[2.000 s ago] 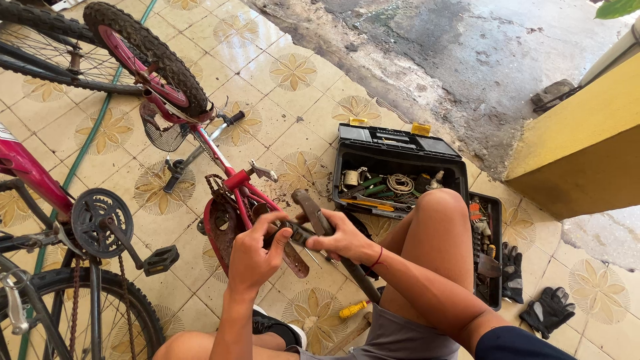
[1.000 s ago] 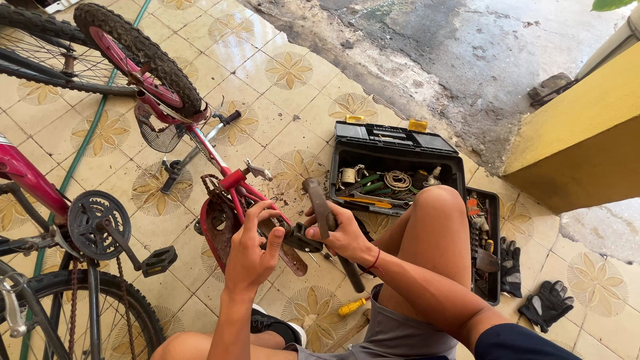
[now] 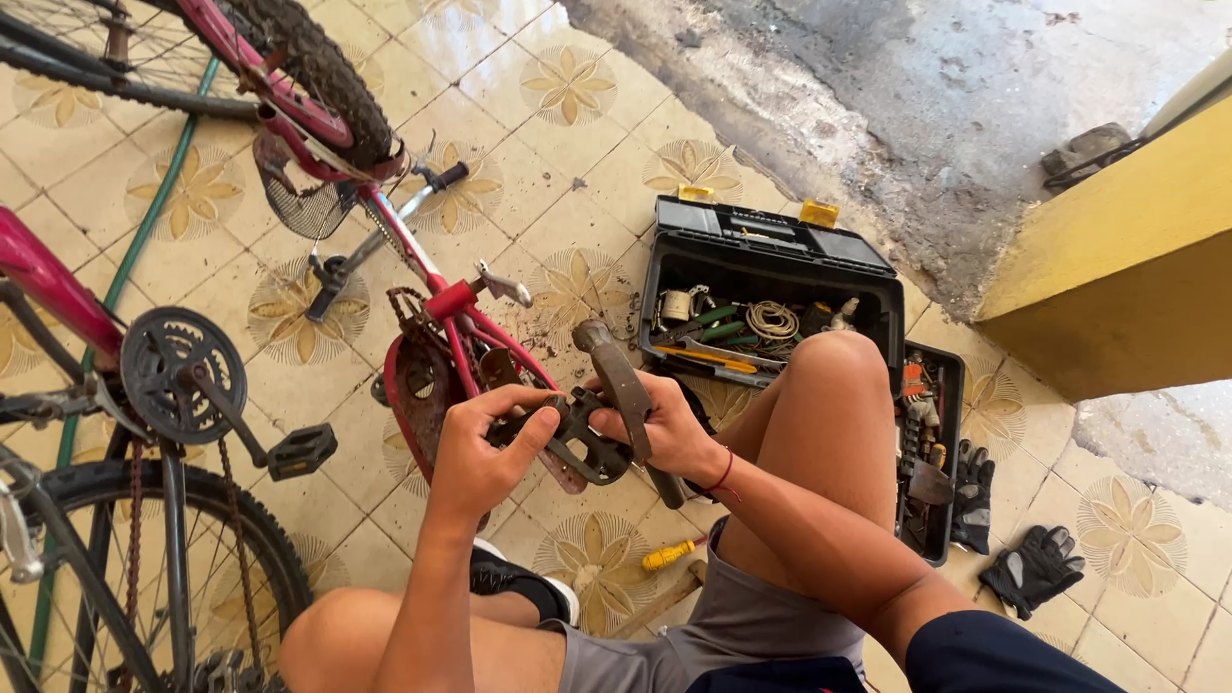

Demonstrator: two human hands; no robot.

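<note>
My left hand pinches one end of a black bicycle pedal between thumb and fingers. At the pedal's other end is my right hand, which also holds a curved, rusty-brown metal tool; its exact kind cannot be told. A dark rod-like end shows below that hand. Just beyond the hands lies a small pink bicycle frame with a rusty chainring and a red chain guard. A yellow-handled screwdriver lies on the tiles by my leg, near a wooden handle.
An open black toolbox holds pliers and coiled cord, with a tray of tools beside it. Black gloves lie at right. Another bicycle stands at left, near a green hose. A yellow pillar rises at right.
My left hand, with its fingers apart a second ago, has closed on the pedal. My right hand keeps hold of the curved tool.
</note>
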